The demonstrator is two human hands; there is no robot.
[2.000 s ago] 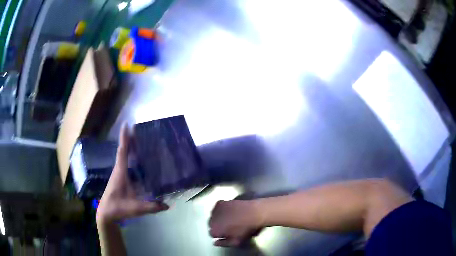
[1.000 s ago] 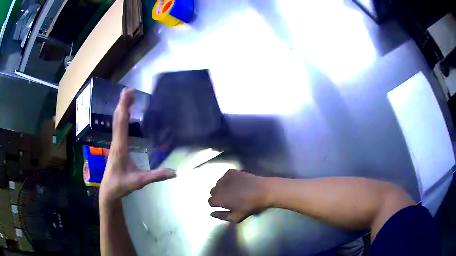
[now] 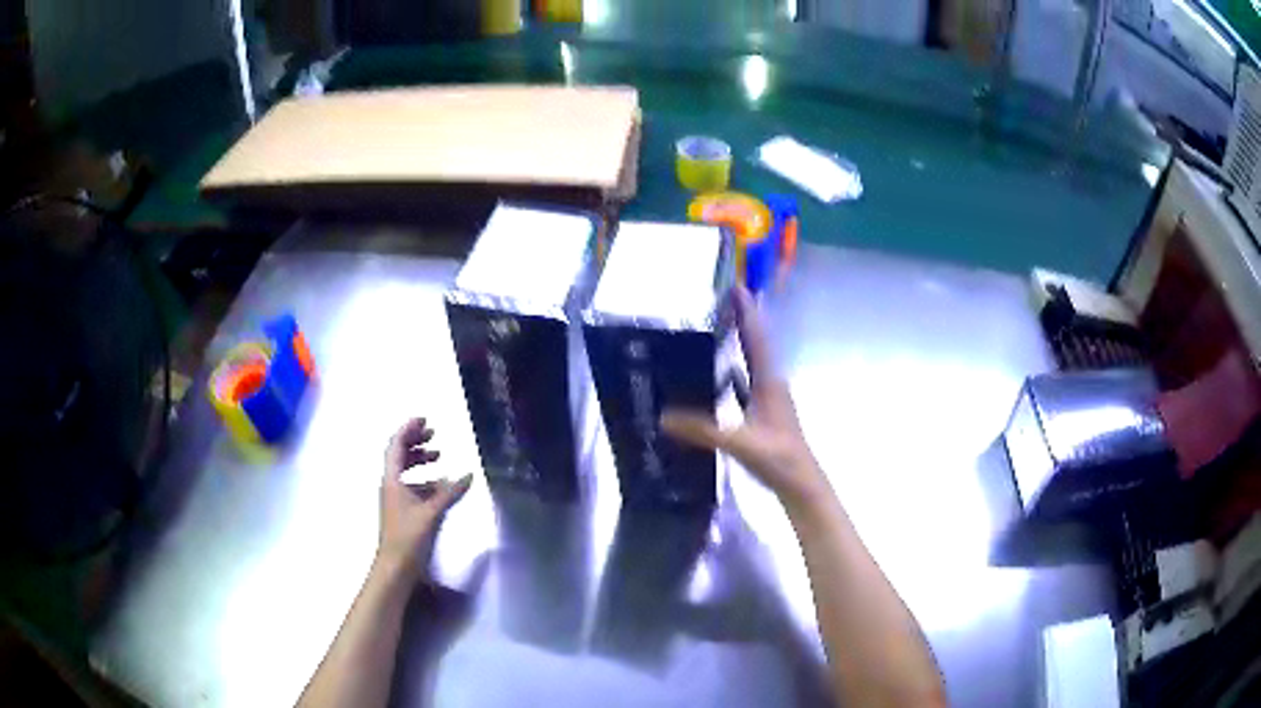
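Two black retail boxes with white top ends stand upright side by side on the shiny metal table, a narrow gap between them: the left box (image 3: 519,394) and the right box (image 3: 653,401). My left hand (image 3: 415,505) is empty, fingers apart and slightly curled, left of the left box and not touching it. My right hand (image 3: 754,422) is at the right box's right side, thumb across its front face and fingers spread along its side edge. I cannot tell whether it grips the box.
Tape dispensers are at the left (image 3: 263,387) and behind the boxes (image 3: 754,235). Flat cartons (image 3: 443,138) lie at the back edge; a spare tape roll (image 3: 703,163) and white packet (image 3: 809,169) are beyond. Another black box (image 3: 1093,436) lies at the tunnel's red-brown curtain (image 3: 1217,415).
The view has swung round, bringing the tunnel mouth into sight. Two boxes now stand upright between my hands; earlier, a dark box was beside my left hand, with another lying behind it.
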